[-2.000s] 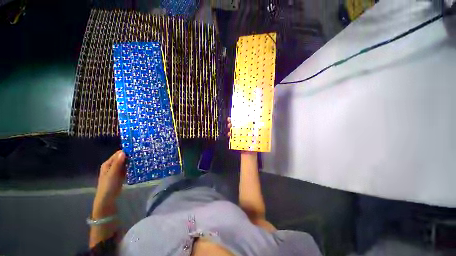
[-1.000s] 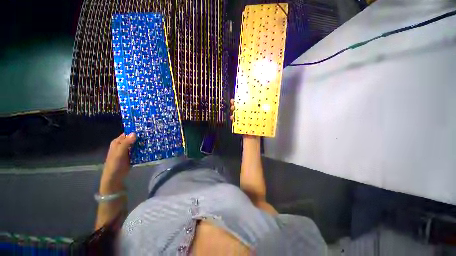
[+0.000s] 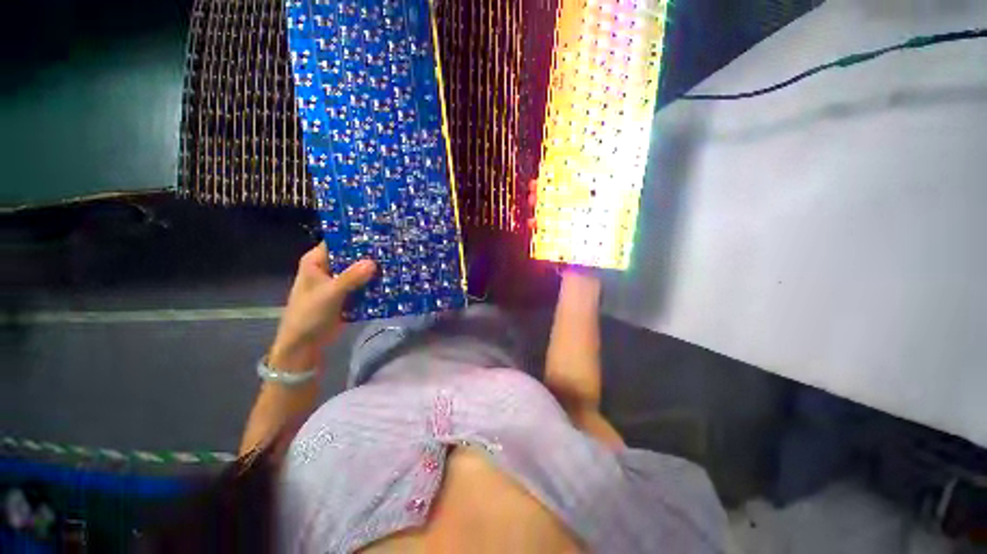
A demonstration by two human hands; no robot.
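Note:
A blue LED board (image 3: 379, 152), component side up, is held near its lower left corner by my left hand (image 3: 330, 287), thumb on its face. A second LED board (image 3: 595, 141) shows its LED side, glowing bright white, yellow and pink. My right hand is mostly hidden under this board; a little of it shows at the board's left edge (image 3: 531, 214) and its forearm runs down from the lower end. The upper ends of both boards are cut off by the frame. The stack of LED boards (image 3: 244, 119) stands on edge behind them.
A white-covered surface (image 3: 801, 227) is at the right, with a long dark cable (image 3: 823, 74) running across it toward the lit board. A green bench top (image 3: 92, 119) is at the left. Striped tape (image 3: 119, 452) and blue things show at the lower left.
The right board has lit up brightly with a coloured glow. Both boards have shifted up and right in the view. My left thumb lies further over the blue board's face.

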